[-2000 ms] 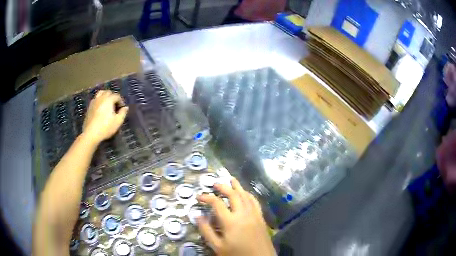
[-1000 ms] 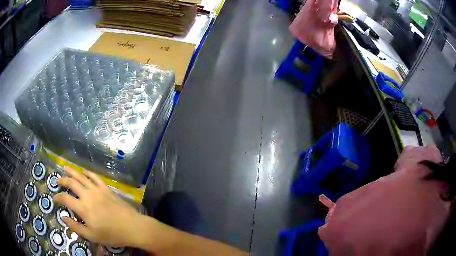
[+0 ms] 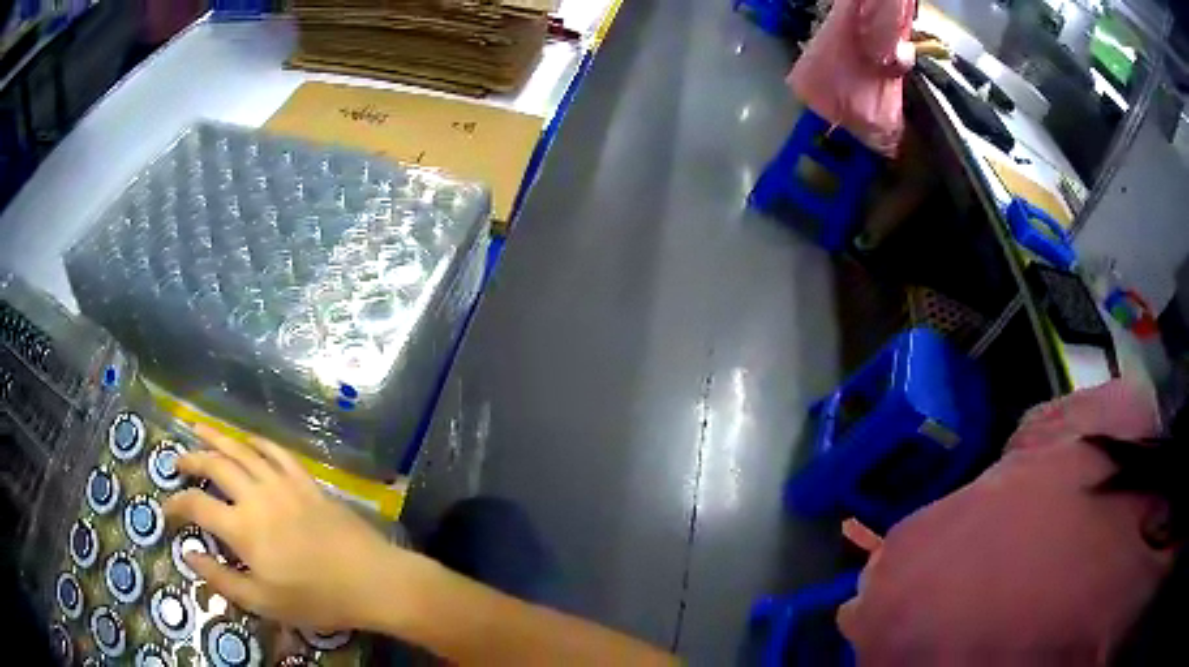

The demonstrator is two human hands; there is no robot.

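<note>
The clear pocket tray [image 3: 183, 502] lies at the lower left, cut off by the picture's edge, with rows of round ringed parts [image 3: 142, 523] in its pockets. My right hand [image 3: 293, 534] rests over its right side with fingers spread, the fingertips over some of the round parts; no part shows held in it. My left hand is out of the picture. Part of the slotted tray [image 3: 46, 378] with dark parts shows at the left edge.
A shiny stack of empty pocket trays [image 3: 280, 274] stands beyond the pocket tray. Behind it are a marked cardboard sheet [image 3: 430, 137] and piled cardboard [image 3: 417, 46]. Grey floor [image 3: 626, 313], blue stools [image 3: 893, 424] and people in pink tops [image 3: 1030, 547] are at the right.
The view has swung to the right, and my left hand has gone out of it. My right hand stays over the pocket tray's right side, fingers spread.
</note>
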